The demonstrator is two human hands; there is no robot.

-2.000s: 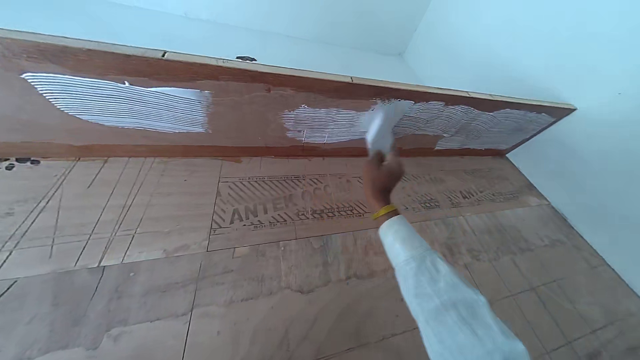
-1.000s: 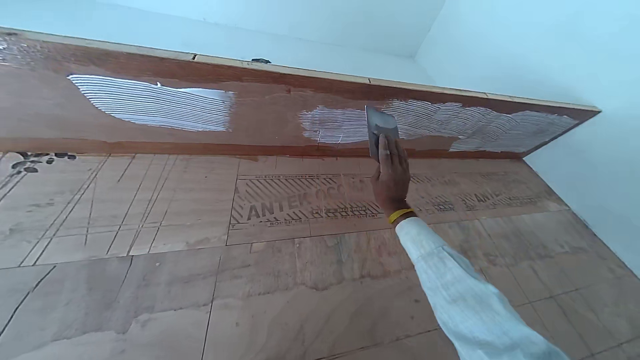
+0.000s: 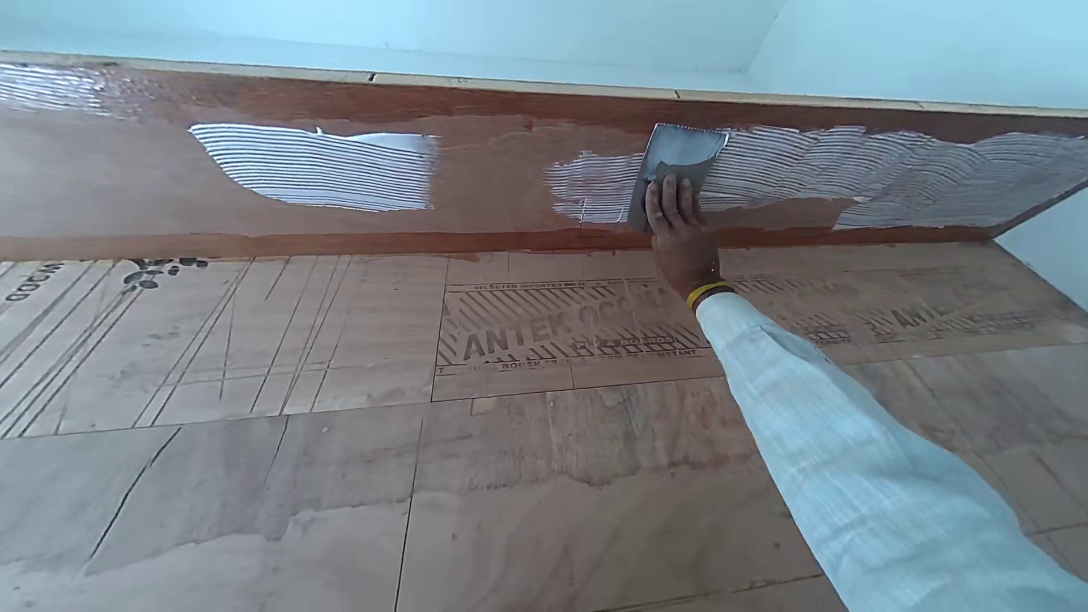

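Observation:
My right hand (image 3: 682, 242), with a yellow band at the wrist, grips a notched metal spreader (image 3: 684, 153) and holds it against the reddish-brown board (image 3: 501, 178). The spreader's toothed edge points up. White adhesive with combed ridges (image 3: 790, 166) runs to the right of the tool, and a shorter ridged patch (image 3: 595, 187) touches its left side. Farther left is a separate white ridged patch (image 3: 323, 166) with a curved lower left edge. My left hand is out of view.
Plywood sheeting (image 3: 340, 493) with printed marks, dark lines and seams lies below the board. A pale edge strip (image 3: 527, 85) borders the board's top. Pale blue walls (image 3: 935, 51) rise behind and at the right. More white adhesive (image 3: 51, 89) shows at the far left.
Two seconds ago the spreader was blurred and tilted, with its white face showing; now its grey face shows flat near the board. The view has shifted somewhat left.

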